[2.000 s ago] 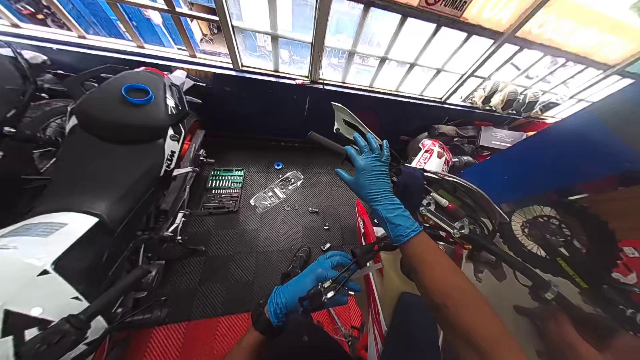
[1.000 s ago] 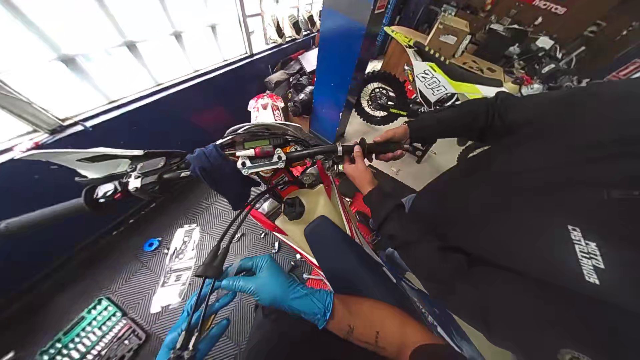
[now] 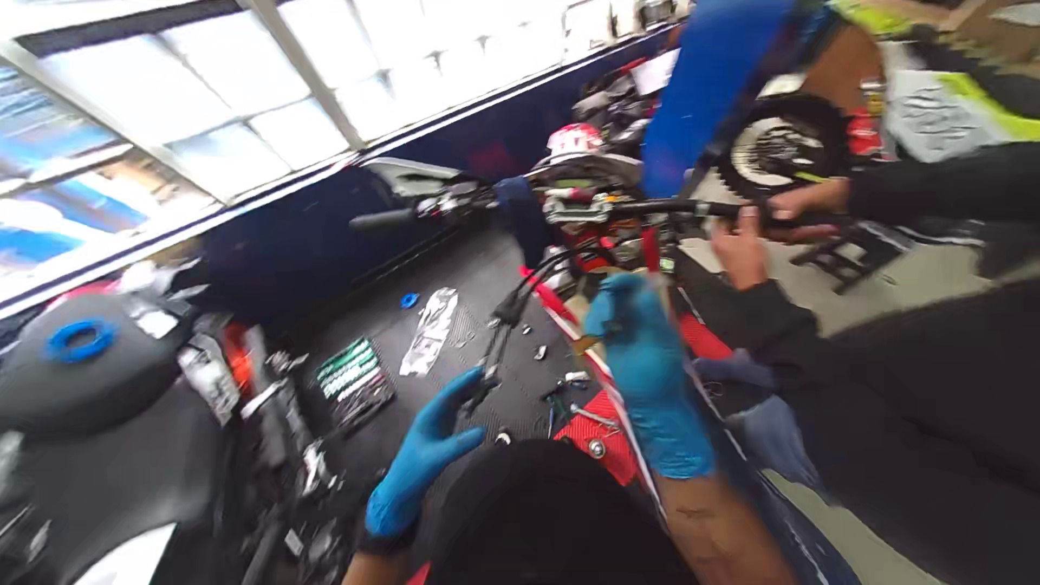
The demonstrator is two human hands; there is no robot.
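My left hand (image 3: 431, 447), in a blue glove, is at the lower middle, its fingertips at the lower end of black control cables (image 3: 510, 309) with a small metal fitting; whether it grips them is unclear. My right hand (image 3: 638, 341), also gloved in blue, is over the tank area of a red and white dirt bike, blurred, with its fingers curled around something dark that I cannot make out. Beyond it runs the bike's handlebar (image 3: 658, 208), with a silver clamp (image 3: 578, 210) and a dark blue cloth (image 3: 520, 219) beside it.
Another person's hands (image 3: 743, 244) are on the handlebar's right end. On the dark mat lie a socket set (image 3: 353, 378), a clear plastic packet (image 3: 431, 331), a blue ring (image 3: 409, 301) and several small parts. A second motorcycle (image 3: 106, 406) stands at left, a blue post (image 3: 703, 89) at upper right.
My right hand has moved from beside the cables to over the tank area. My left hand is now spread near the cables' lower end. The view has swung back left.
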